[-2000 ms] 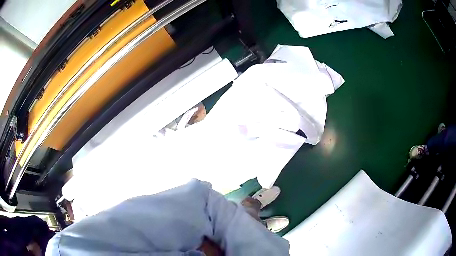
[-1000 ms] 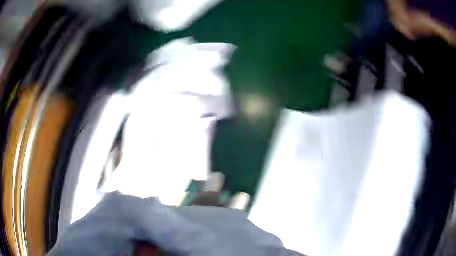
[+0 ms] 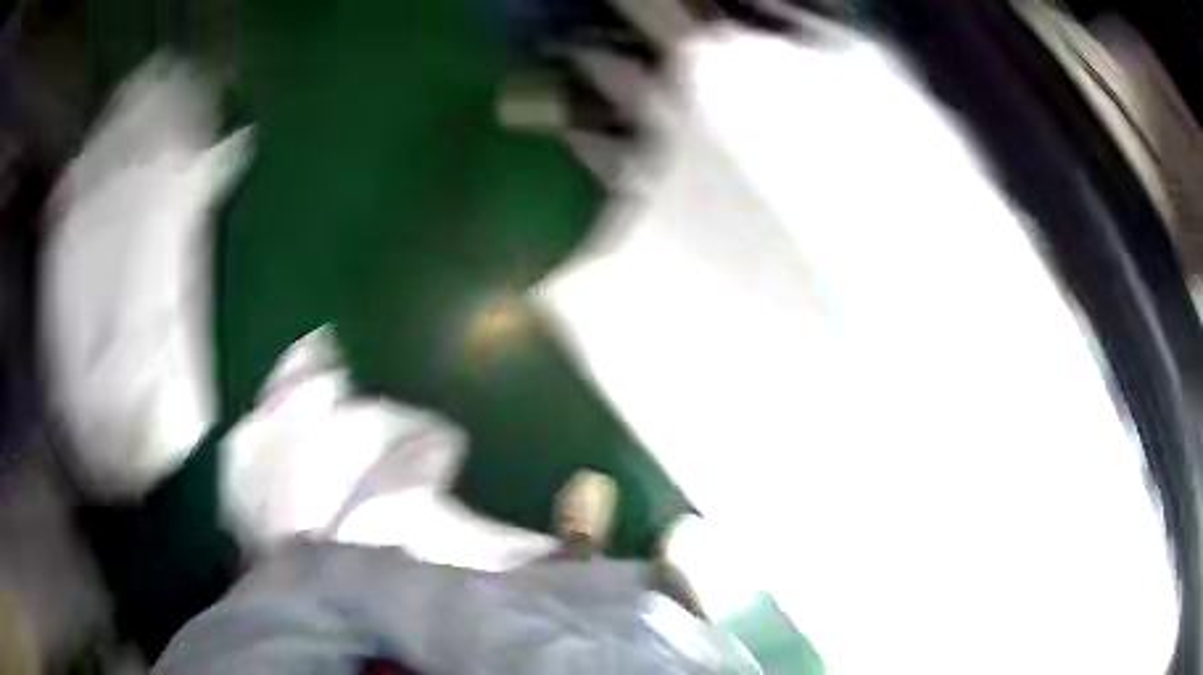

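Observation:
A wide white paper sheet point(image 3: 871, 356) hangs down the front of a long black machine point(image 3: 1082, 251) at the right, blurred and overexposed. A crumpled white paper heap point(image 3: 330, 455) lies on the green floor at the lower left, just beyond my light blue clothing point(image 3: 449, 607). Neither of my hands can be made out. The whole view is blurred by motion.
Another large white bundle or sheet point(image 3: 139, 290) lies at the far left. The green floor point(image 3: 383, 198) shows between the papers. My shoe point(image 3: 586, 508) is at the bottom centre. Dark shapes, not clear, stand at the top.
The view has swung right. The orange-bedded machine has left the picture, the crumpled heap has shifted to the lower left, and the hanging sheet and black machine now fill the right side.

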